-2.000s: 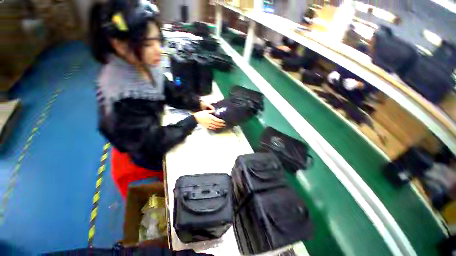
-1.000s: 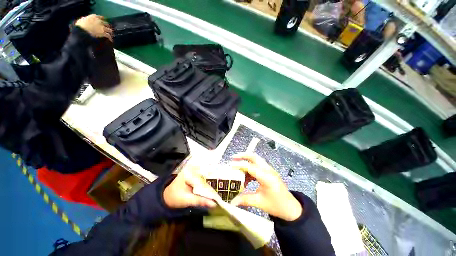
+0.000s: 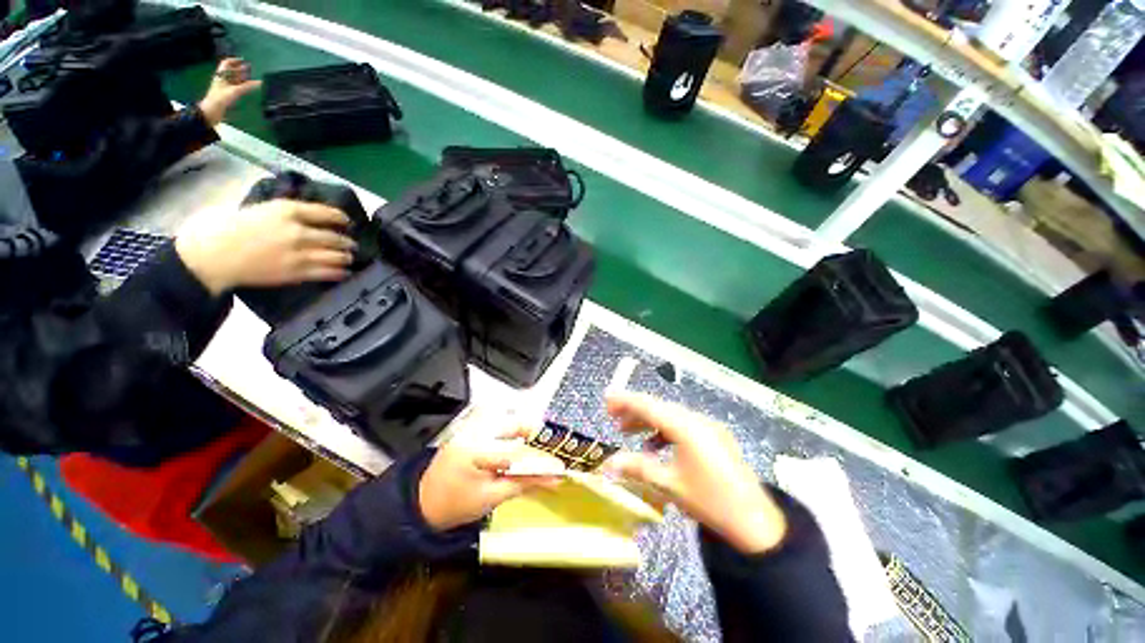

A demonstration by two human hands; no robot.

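My left hand (image 3: 471, 472) is shut on the near left part of a label sheet (image 3: 571, 445) with gold and dark squares. Its yellow backing paper (image 3: 565, 521) hangs below, folded towards me. My right hand (image 3: 703, 475) is at the right end of the sheet, fingers apart; whether its thumb touches the sheet is unclear. A black box-shaped speaker (image 3: 370, 352) stands handle up just beyond my left hand. Two more black speakers (image 3: 521, 295) stand side by side behind it.
A co-worker's hand (image 3: 270, 241) is on a black unit at left. Green conveyor (image 3: 666, 270) carries black units (image 3: 831, 314) beyond the bench. Silvery wrinkled covering (image 3: 741, 433), white paper (image 3: 835, 534) and a perforated gold strip (image 3: 923, 603) lie at right. An open carton (image 3: 239, 502) is below left.
The yellow backing now faces up below the label squares. My right hand's fingers have spread and shifted slightly right. The co-worker's hand and a black unit have come beside the nearest speaker.
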